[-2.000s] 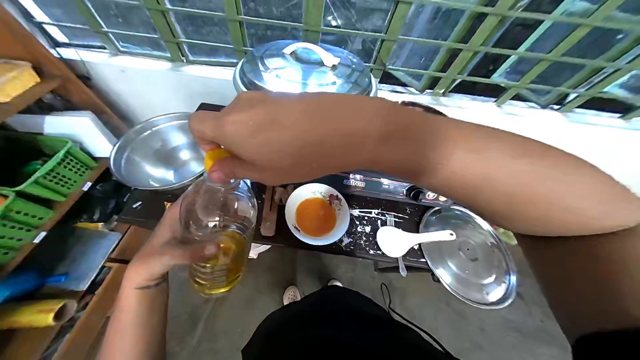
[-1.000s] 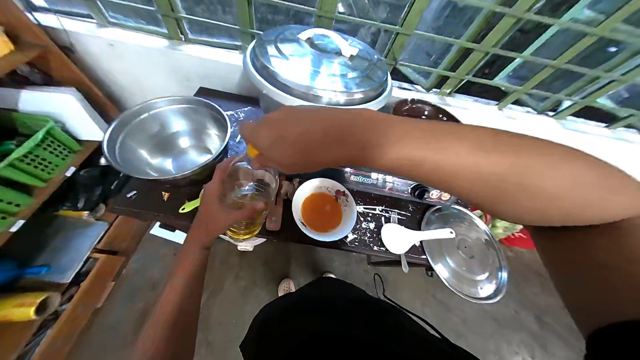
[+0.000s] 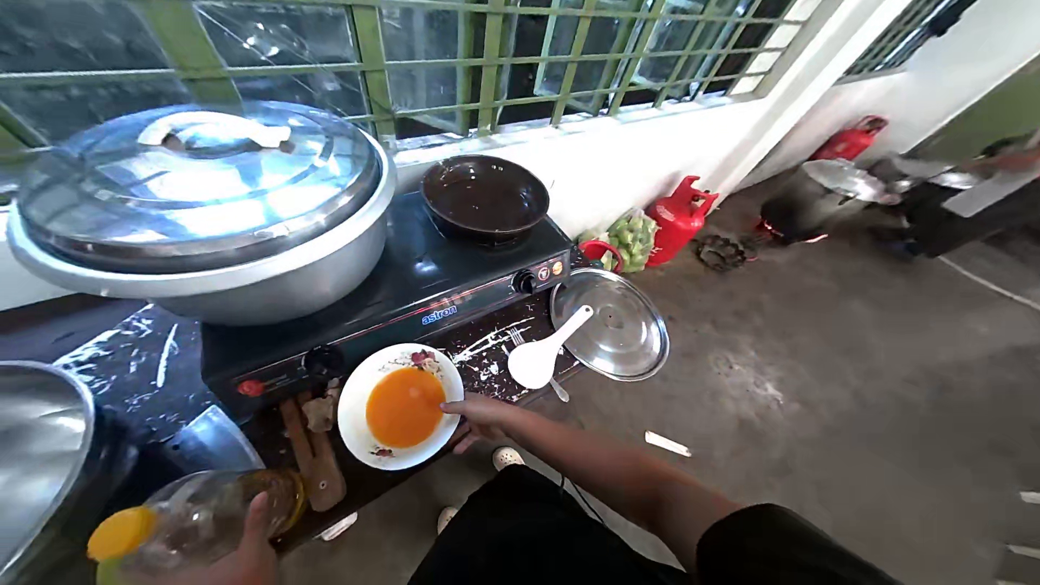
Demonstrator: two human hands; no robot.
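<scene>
In the head view, my left hand (image 3: 236, 552) is around a clear plastic bottle (image 3: 203, 512) with a yellow cap and yellow oil, tilted on its side at the lower left. My right hand (image 3: 479, 416) grips the right rim of a white floral bowl (image 3: 351, 406), thumb inside the rim, fingers beneath. Orange liquid (image 3: 404, 408), like beaten egg, fills the bowl's bottom. A white ladle (image 3: 534, 363) lies over a fork (image 3: 561, 390) to the right. A wooden-handled utensil (image 3: 321, 479) lies left of the bowl, beside a broad metal blade (image 3: 215, 443).
Behind stands a gas stove (image 3: 455, 284) with a dark pan (image 3: 486, 195) and a large lidded pot (image 3: 276, 284). A metal basin (image 3: 41, 455) is at left, a metal lid (image 3: 621, 325) at right. Red gas cylinders (image 3: 681, 223) stand by the wall; a person (image 3: 995, 191) is at far right.
My right hand has left the bottle's yellow cap and now holds the bowl's rim. The bottle has gone from upright to tilted in my left hand. The view has swung right.
</scene>
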